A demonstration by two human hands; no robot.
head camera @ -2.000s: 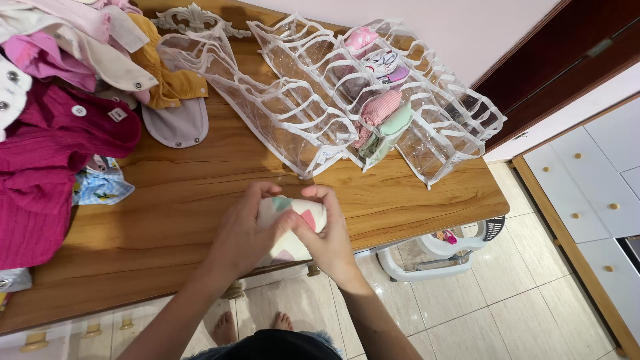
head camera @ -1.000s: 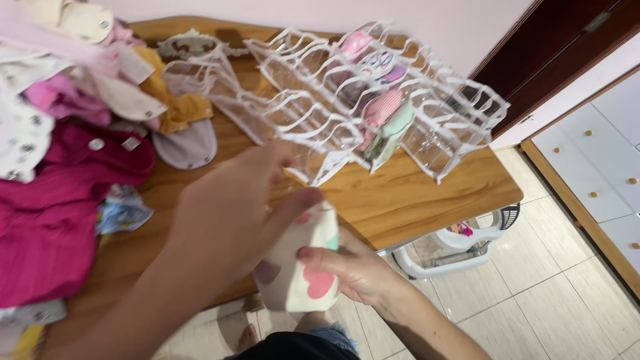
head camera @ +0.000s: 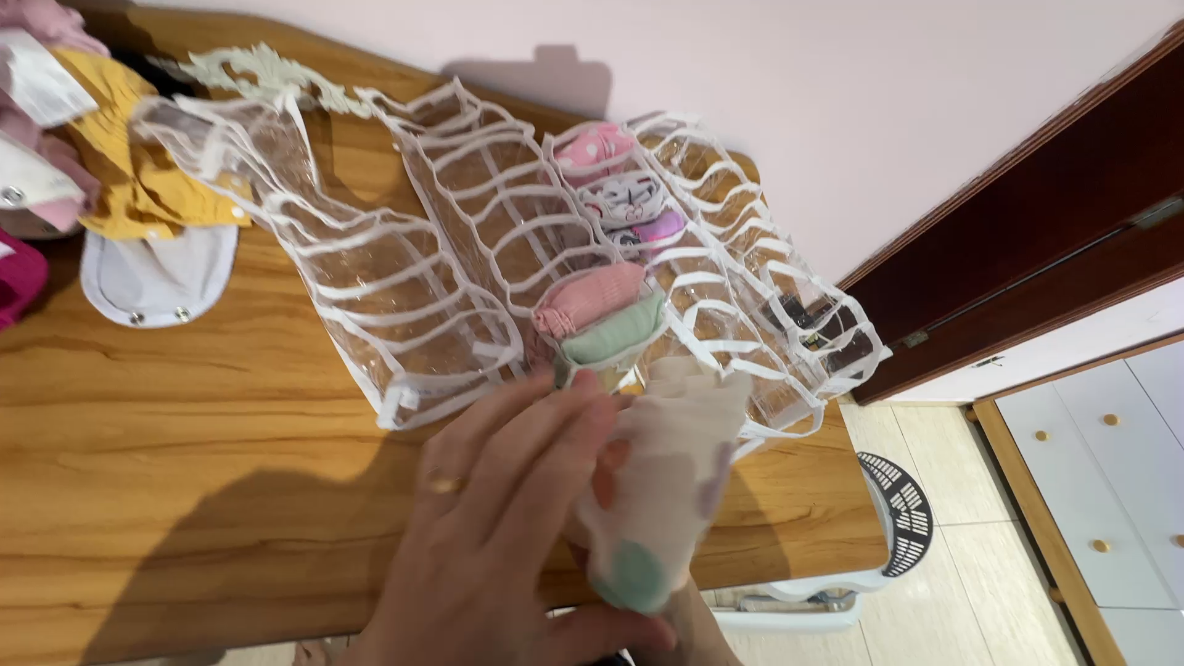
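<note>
A rolled cream cloth with coloured spots [head camera: 671,472] stands blurred over the front edge of a clear organizer with white-trimmed compartments [head camera: 481,213]. My left hand [head camera: 499,518], with a ring, lies along the cloth's left side; its fingers point to the organizer and its thumb is by the cloth's lower end. Whether it grips is unclear. My right hand [head camera: 694,615] is mostly hidden behind the cloth and holds it from below. Compartments near the cloth hold a pink roll [head camera: 592,298], a green roll [head camera: 615,331], a patterned roll [head camera: 622,199] and a pink dotted roll [head camera: 597,148].
Baby clothes, among them a yellow garment [head camera: 125,148] and a grey-white piece with snaps [head camera: 159,273], lie at the left of the wooden top [head camera: 185,416]. An ornate white piece [head camera: 268,74] is at the back. White drawers [head camera: 1064,462] stand right, beyond a white plastic item [head camera: 897,518].
Both hands and the cream cloth have moved forward from the table's front edge to the organizer. My left hand, lifted off the cloth a second ago, is beside it again. The view has moved closer.
</note>
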